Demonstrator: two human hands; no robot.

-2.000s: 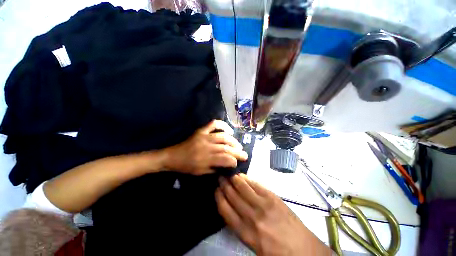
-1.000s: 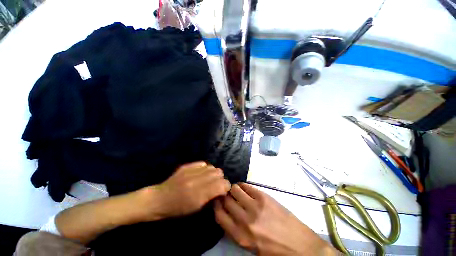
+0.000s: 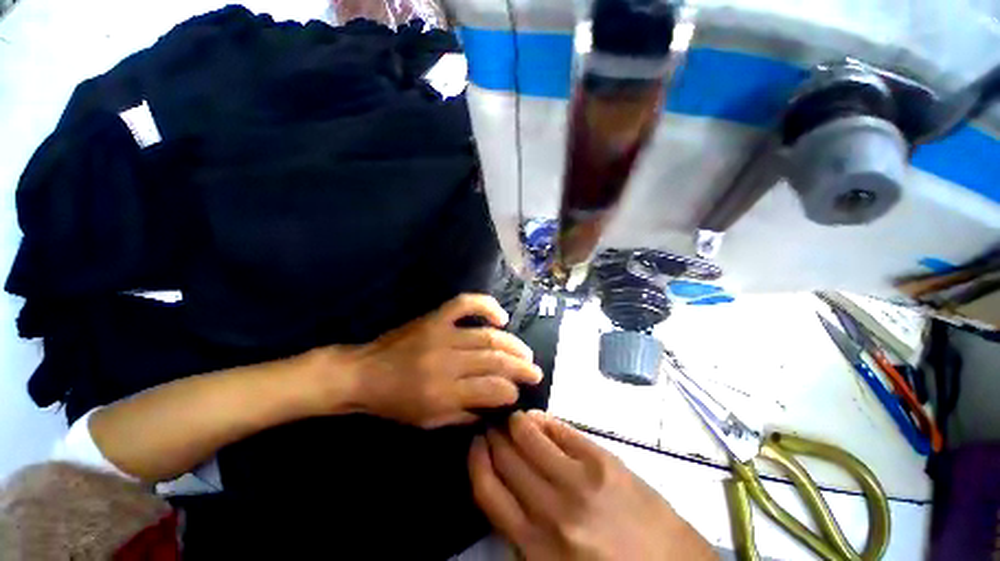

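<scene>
A black garment [image 3: 318,197] lies bunched left of the white sewing machine head [image 3: 724,142] and runs under the presser foot and needle [image 3: 561,287]. My left hand [image 3: 450,367] lies on the garment just in front of the needle, fingers curled on its edge. My right hand [image 3: 565,482] is below it, nearer me, with thumb and fingers pinching the same black edge. The fingertips of both hands are close together. Small white labels [image 3: 140,124] show on the garment. Fabric partly hides the fingertips.
Scissors with gold-coloured handles [image 3: 817,488] lie right of my right hand. A ridged grey tension dial [image 3: 631,356] is beside the needle, and a larger grey knob [image 3: 850,164] is higher on the machine. Pens and small tools [image 3: 888,389] lie at the far right, by a dark purple item [image 3: 965,499].
Since one second ago, the view has moved closer to the machine. My left hand has moved from the near fabric towards the needle. My right hand still pinches the edge.
</scene>
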